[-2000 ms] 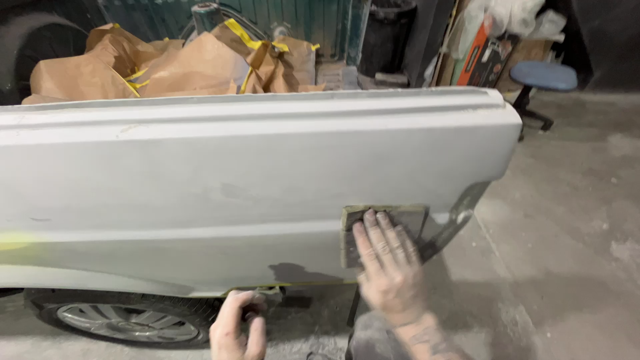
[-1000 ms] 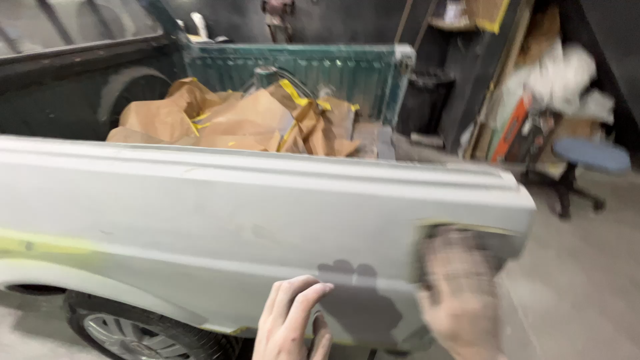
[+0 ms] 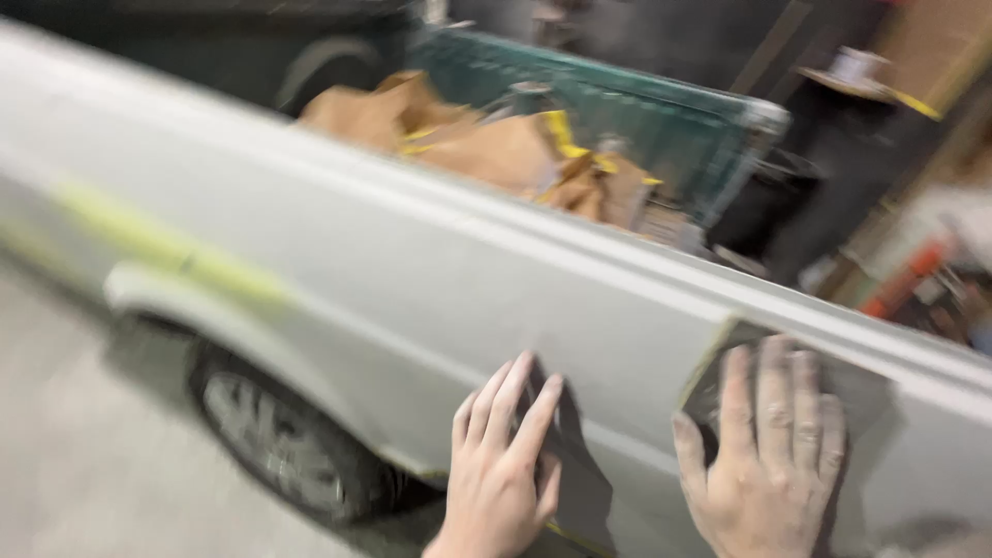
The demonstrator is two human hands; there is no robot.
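The primed side panel of a pickup truck bed runs across the view, pale grey with a yellow-green patch above the wheel arch. My right hand lies spread over a dark, thin rectangular sanding pad or sheet, pressing it flat to the panel below the upper ridge. To its left, my left hand has its fingers apart and holds nothing; the fingertips are at the panel, though blur hides whether they touch. Both hands look dusty.
Crumpled brown masking paper with yellow tape lies in the bed before a green inner wall. The rear wheel is at lower left, with concrete floor beside it. A black bin stands beyond the bed.
The view has turned and tilted. My right hand and the sanding pad have moved up the panel, close to its upper ridge. My left hand has risen from the lower edge onto the panel's face.
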